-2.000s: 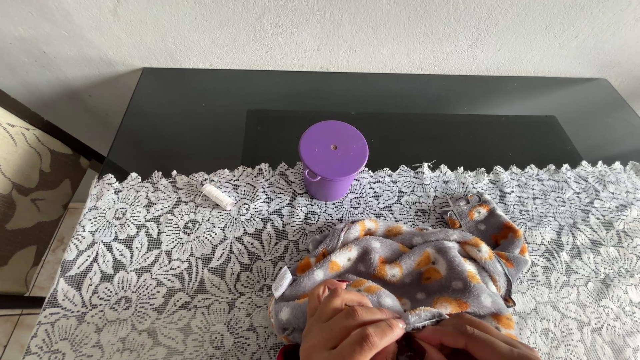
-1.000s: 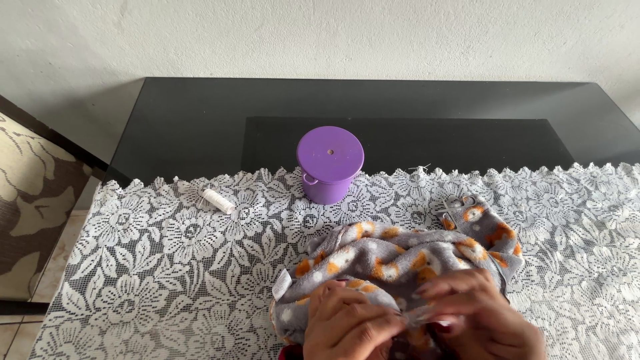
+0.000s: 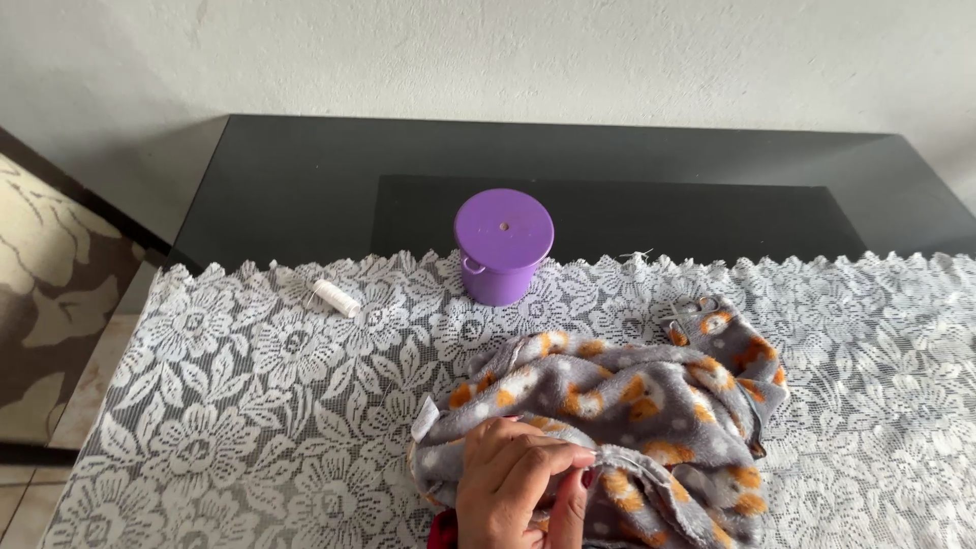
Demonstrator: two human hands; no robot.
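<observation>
A grey fleece cloth [image 3: 610, 389] with orange and white figures lies bunched on the lace tablecloth at the lower middle. My left hand [image 3: 522, 476] pinches the cloth's edge between thumb and forefinger, where a small light glint shows at the fingertips. My right hand is out of the picture. Near the cloth's far right corner are small metal clasps or pins [image 3: 705, 305], too small to name surely. A spool of white thread [image 3: 335, 298] lies on its side to the left, with a thin needle-like piece [image 3: 311, 299] by its end.
A purple lidded plastic pot [image 3: 504, 232] stands upright beyond the cloth. White lace [image 3: 305, 366] covers the front of the black table [image 3: 305, 175], whose back edge meets a pale wall. A patterned rug or fabric [image 3: 53, 290] shows at the far left.
One second ago my right hand was beside my left at the cloth's edge; now it has left the view. My left hand stays at the cloth, whose edge is more exposed.
</observation>
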